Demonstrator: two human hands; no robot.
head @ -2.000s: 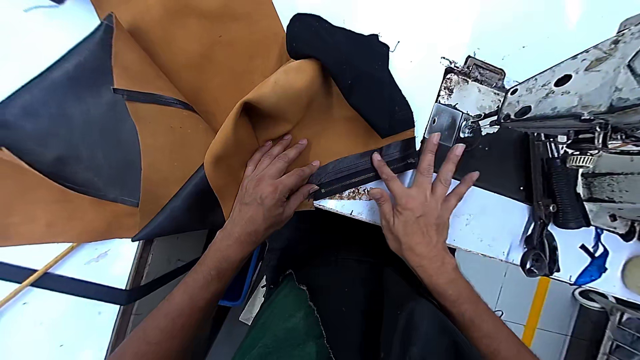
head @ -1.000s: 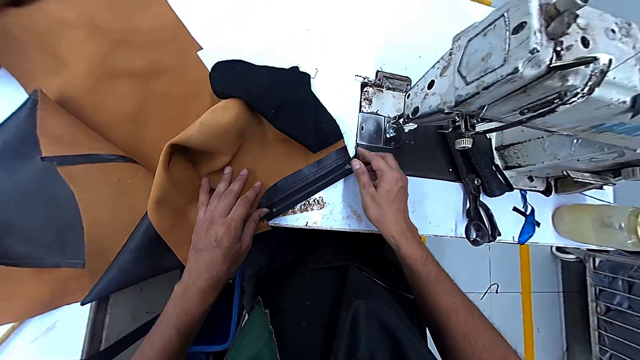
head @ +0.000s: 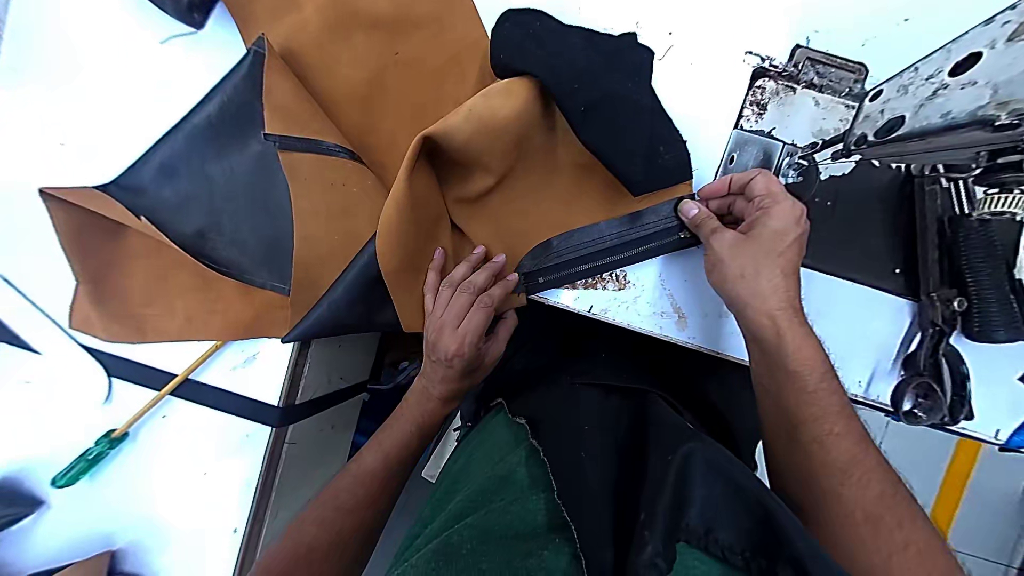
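Observation:
My left hand [head: 468, 324] lies with fingers spread on the tan leather [head: 488, 168], beside the left end of a black strip with a metal zipper [head: 612, 260]. The strip runs along the leather's lower edge, slanting up to the right. My right hand [head: 752, 240] pinches its right end between thumb and fingers, just below the metal plate of the sewing machine [head: 752, 152]. A black fabric piece [head: 596, 96] lies against the upper right of the tan leather. Farther left are a dark leather panel [head: 216, 176] and a narrow dark slit trim [head: 312, 147].
The sewing machine's arm [head: 952, 80] and a black lever with a roller [head: 924, 396] stand at right. A green-handled tool with a yellow shaft [head: 90, 458] lies lower left by a black strap [head: 192, 392]. The white tabletop's edge [head: 640, 328] runs before my lap.
My right hand has gone from lying spread on the strip, two seconds ago, to pinching its right end. My left hand stays on the leather. The view has shifted.

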